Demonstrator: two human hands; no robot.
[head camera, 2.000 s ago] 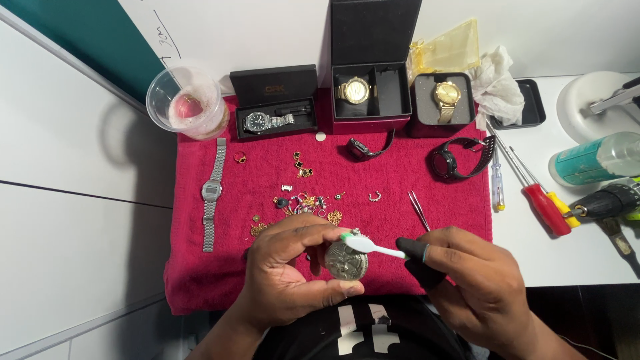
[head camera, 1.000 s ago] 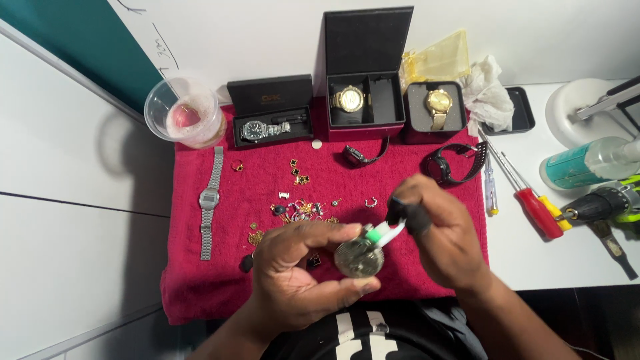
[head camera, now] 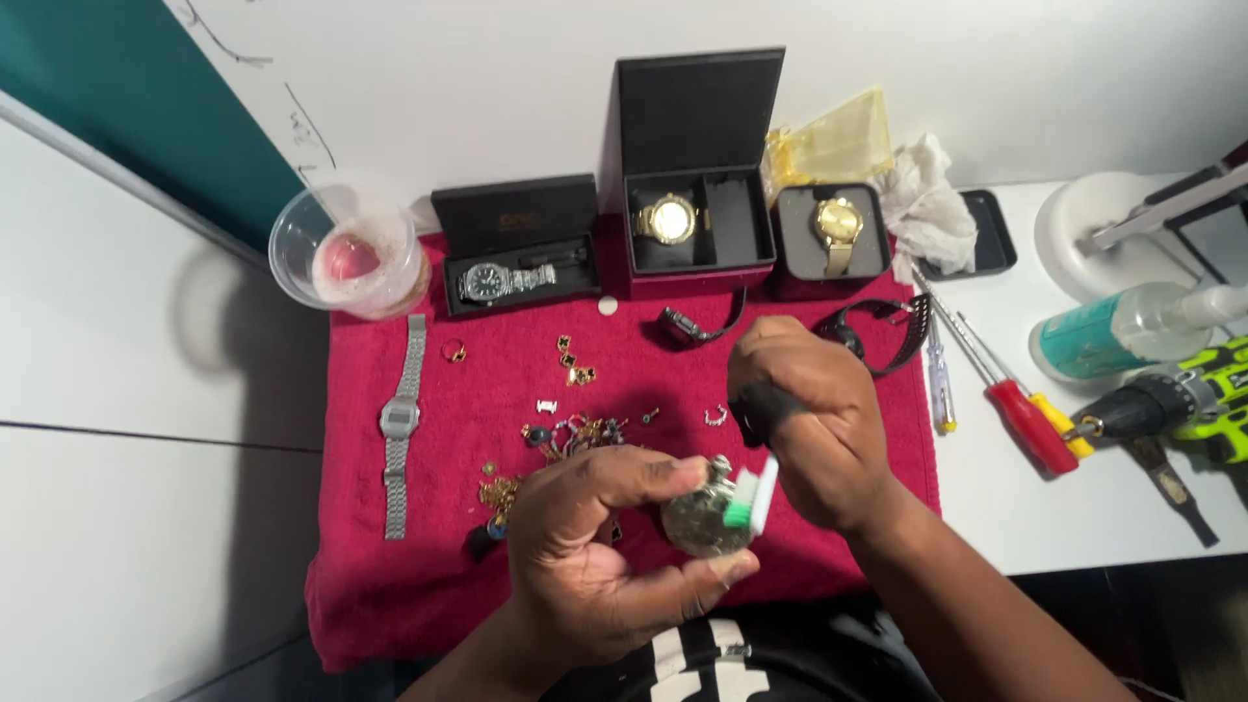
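Note:
My left hand (head camera: 609,556) grips a round metal pocket watch (head camera: 704,517) by its edge, between thumb and fingers, above the near part of a red towel (head camera: 375,604). A toothbrush (head camera: 765,495) with white and green bristles is in my right hand (head camera: 814,429), its bristles against the right side of the watch. Something black covers a finger of that hand. Beyond my left hand lies a pile of mixed jewelry (head camera: 580,434), partly hidden by it. A steel digital wristwatch (head camera: 400,417) is stretched out on the towel's left side.
Boxed watches (head camera: 673,219) stand along the back, beside a plastic cup (head camera: 351,253) of foamy liquid. Black watches (head camera: 697,327) lie in front of them. To the right are screwdrivers (head camera: 1033,429), a spray bottle (head camera: 1102,331), a power drill (head camera: 1160,405), crumpled tissue (head camera: 926,214) and a white lamp base (head camera: 1092,234).
The toothbrush has turned from lying nearly level across the watch to standing steeply at its right edge. My right hand has risen and its grip has turned. My left hand still holds the watch.

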